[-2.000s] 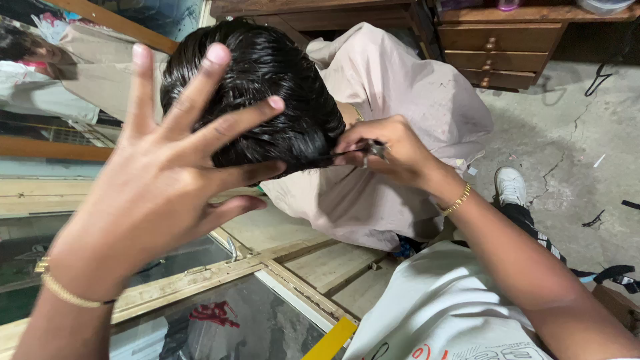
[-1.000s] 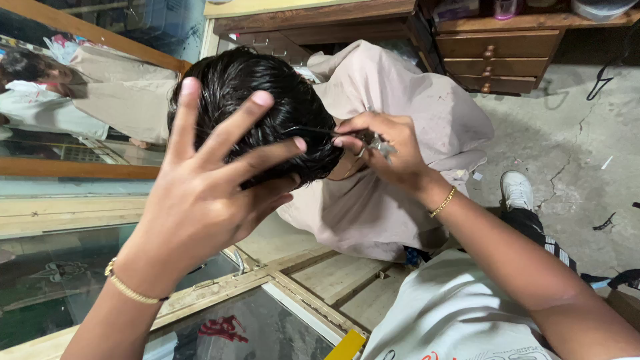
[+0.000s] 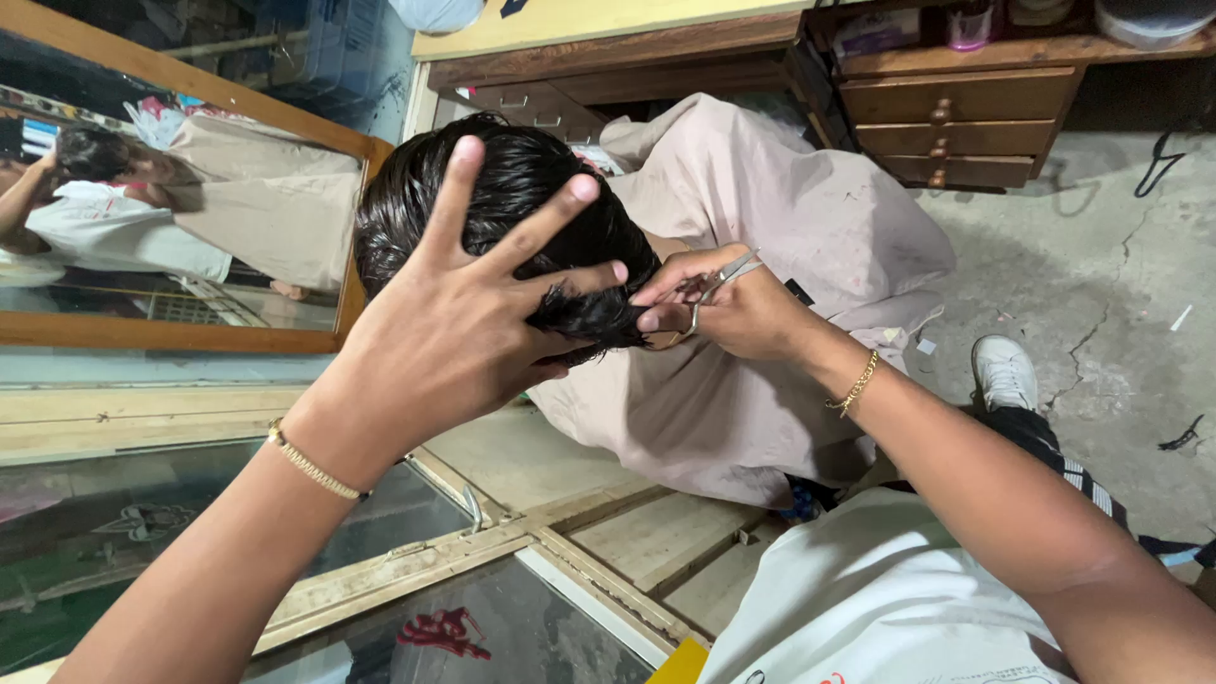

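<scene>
A person's dark, wet hair (image 3: 513, 180) is in the middle of the view, above a pale pinkish cape (image 3: 750, 190) draped over the body. My left hand (image 3: 456, 294) rests against the hair with its fingers spread; its lower fingers are partly hidden, so a lock between them cannot be made out. Beside the lower right edge of the hair, my right hand (image 3: 712, 299) holds metal scissors (image 3: 727, 275), whose blades point up and to the right, away from the hair. My right fingertips touch the ends of the hair. Whether a comb is in that hand cannot be told.
A wood-framed mirror (image 3: 366, 237) stands at left. Behind the cape are a table (image 3: 617, 38) and a wooden drawer unit (image 3: 959, 95). Window frames (image 3: 532, 532) with glass lie below. On the concrete floor (image 3: 1121, 285) at right are hair clippings (image 3: 1181, 433) and my white shoe (image 3: 1005, 372).
My right hand was holding a thin dark comb at the hair in the earlier frames; that comb is not visible now. The scissors show more plainly. My left hand remains spread over the hair.
</scene>
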